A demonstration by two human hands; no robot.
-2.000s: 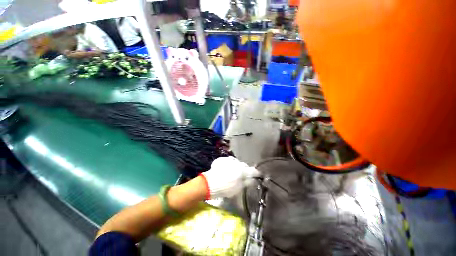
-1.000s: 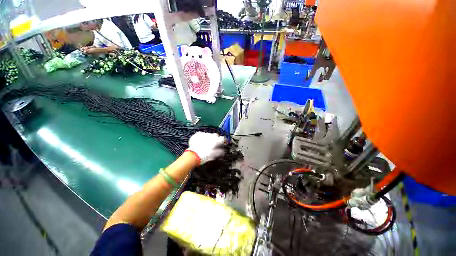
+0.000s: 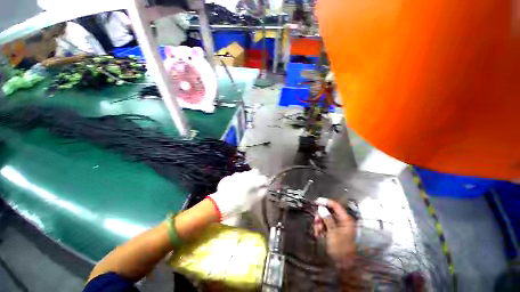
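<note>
My left hand [image 3: 239, 194], in a white cotton glove with a red cuff, is at the left side of the small silvery clamping fixture [image 3: 293, 197]; its fingers are blurred and what they hold cannot be told. My right hand [image 3: 337, 228] is at the fixture's right side, fingers bent around a small whitish thing [image 3: 323, 210] near the fingertips. The fixture stands over a dark round plate. Black cables [image 3: 154, 149] lie in a long bundle on the green table, with reddish-brown ends near my left hand. The yellow-wrapped block [image 3: 222, 256] is below my left wrist.
The orange hood [image 3: 427, 80] fills the upper right. A silvery slide rail [image 3: 274, 259] is left of the plate. Thin wires lie at the lower right. A pink-and-white fan [image 3: 190, 80] stands on the green table [image 3: 85, 194]. Blue bins [image 3: 296, 85] and people are behind.
My left hand has moved from the cable ends to the fixture. My right hand has come into view there. The machine parts and orange-red hose seen right of the plate no longer show there.
</note>
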